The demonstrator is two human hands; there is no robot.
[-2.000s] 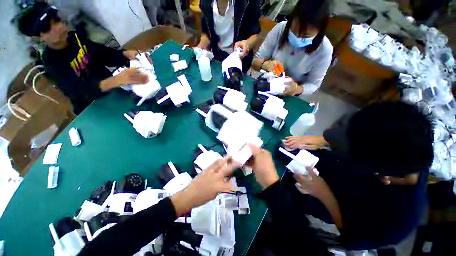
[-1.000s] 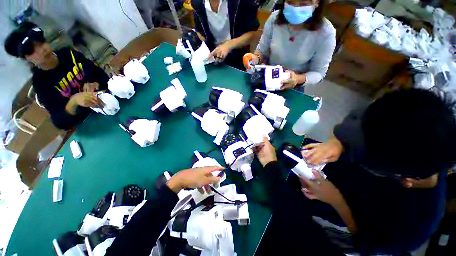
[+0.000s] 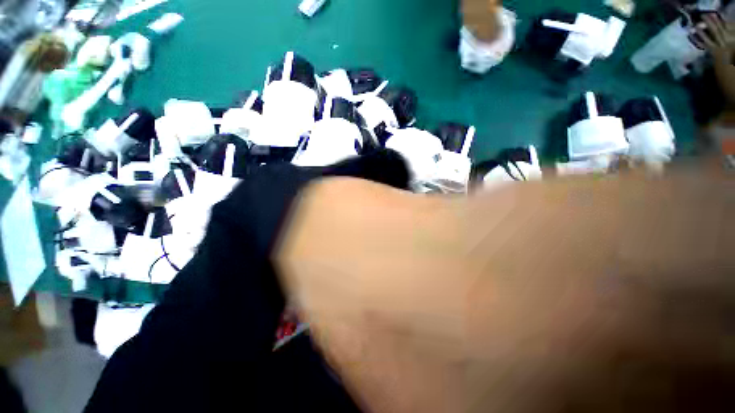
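Observation:
My left hand (image 3: 500, 282) is very close to the lens, large and strongly blurred. It reaches from a black sleeve at bottom centre to the right edge. Its fingers cannot be made out, nor whether it holds anything. My right hand is not in view. White-and-black security cameras (image 3: 330, 143) with white antennas lie heaped on the green bench (image 3: 403, 40), behind and left of my arm. Two more cameras (image 3: 596, 137) stand side by side at the right, just above my hand. My arm hides the lower middle and right.
A coworker's hand (image 3: 482, 18) is on a white camera part (image 3: 487, 50) at the top. Another camera (image 3: 584, 36) lies to its right. Another person's hand (image 3: 717, 36) shows at the right edge. Green and white items (image 3: 80, 89) and a pale sheet (image 3: 21, 242) are at left.
The view has swung down and left, onto the heap of cameras. My left hand has come up close to the lens. My right hand, which was on a camera, has left the view.

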